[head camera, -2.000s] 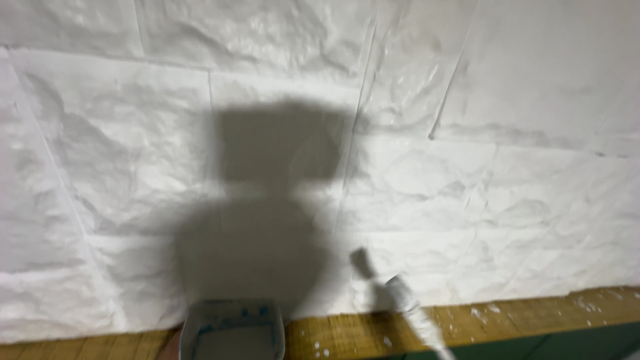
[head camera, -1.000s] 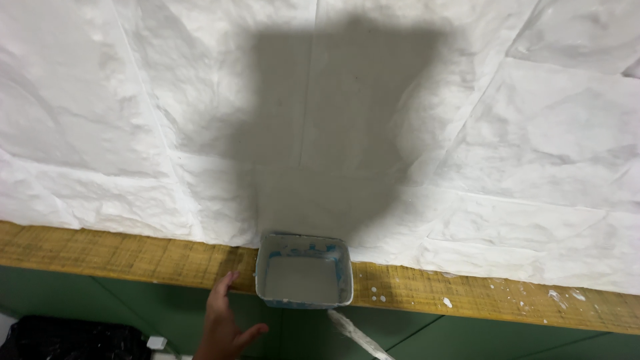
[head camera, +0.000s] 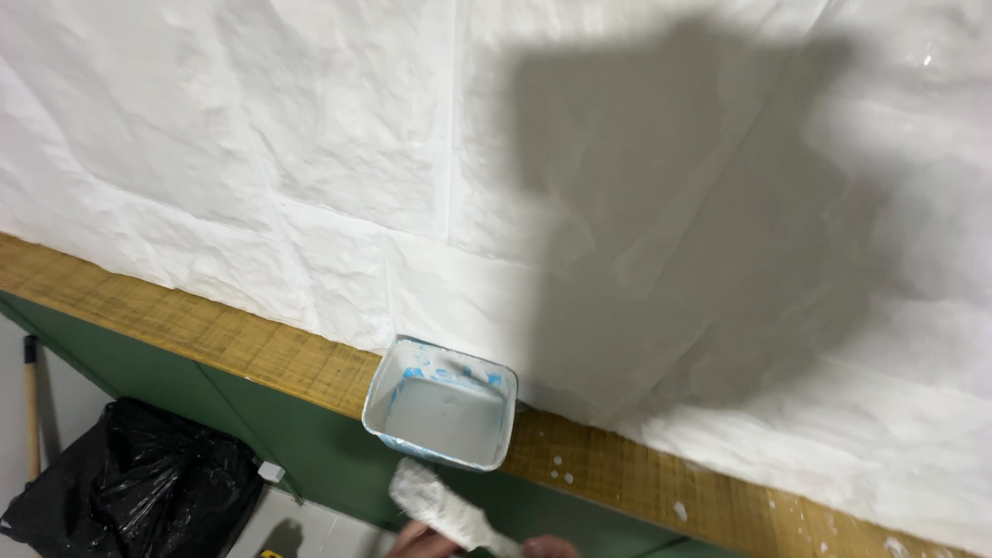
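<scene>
A paintbrush (head camera: 442,504), its bristles and ferrule coated in white paint, is at the bottom centre, bristles pointing up and left. My right hand (head camera: 550,547) is shut on its handle at the lower edge, mostly cut off by the frame. Just left of and below the ferrule show the fingers of my left hand (head camera: 422,540); whether they touch the brush is unclear. Above the brush, a square paint container (head camera: 394,364) with blue smears inside holds whitish paint (head camera: 446,418). It rests on the wooden ledge (head camera: 287,353), jutting past its front edge, against the white stone-textured wall (head camera: 349,139).
Green panels (head camera: 310,438) drop below the ledge. White paint drips (head camera: 680,511) spot the ledge on the right. A black plastic bag (head camera: 167,480) lies on the floor at lower left, beside a wooden handle (head camera: 32,418). A large shadow covers the right part of the wall.
My left hand, apart from the brush beside the container one second ago, is now close to the brush below the container. The view has shifted left and tilted.
</scene>
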